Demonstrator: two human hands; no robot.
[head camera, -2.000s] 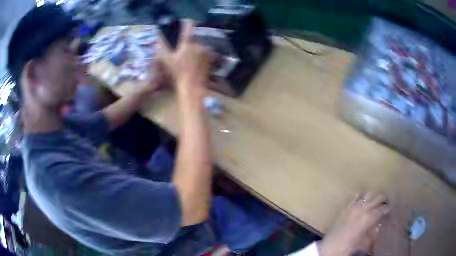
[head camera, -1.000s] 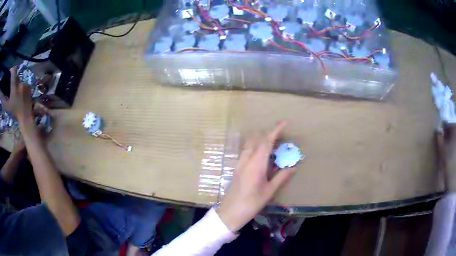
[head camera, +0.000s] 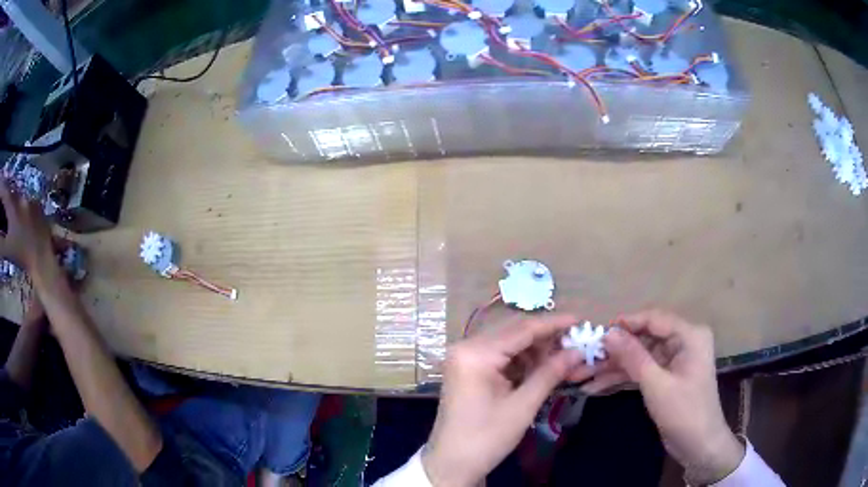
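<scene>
A white toothed gear (head camera: 587, 342) is held between both hands near the bench's front edge. My left hand (head camera: 509, 380) grips it from the left with thumb and fingers. My right hand (head camera: 663, 366) grips it from the right. Whether a motor sits under the gear is hidden by the fingers. A bare geared stepper motor (head camera: 526, 284) lies on the cardboard just beyond my hands, its shaft up and its leads trailing left behind my left fingers.
A clear tray (head camera: 495, 119) of motors stands at the back. A motor with gear fitted (head camera: 157, 250) lies at left. Loose white gears (head camera: 838, 143) lie at far right. A black box (head camera: 95, 143) and another worker's arm (head camera: 81, 323) are at far left.
The view has swung right, then settled. My left hand has left the motor on the cardboard. My right hand has come from the gears at far right to meet it at a gear.
</scene>
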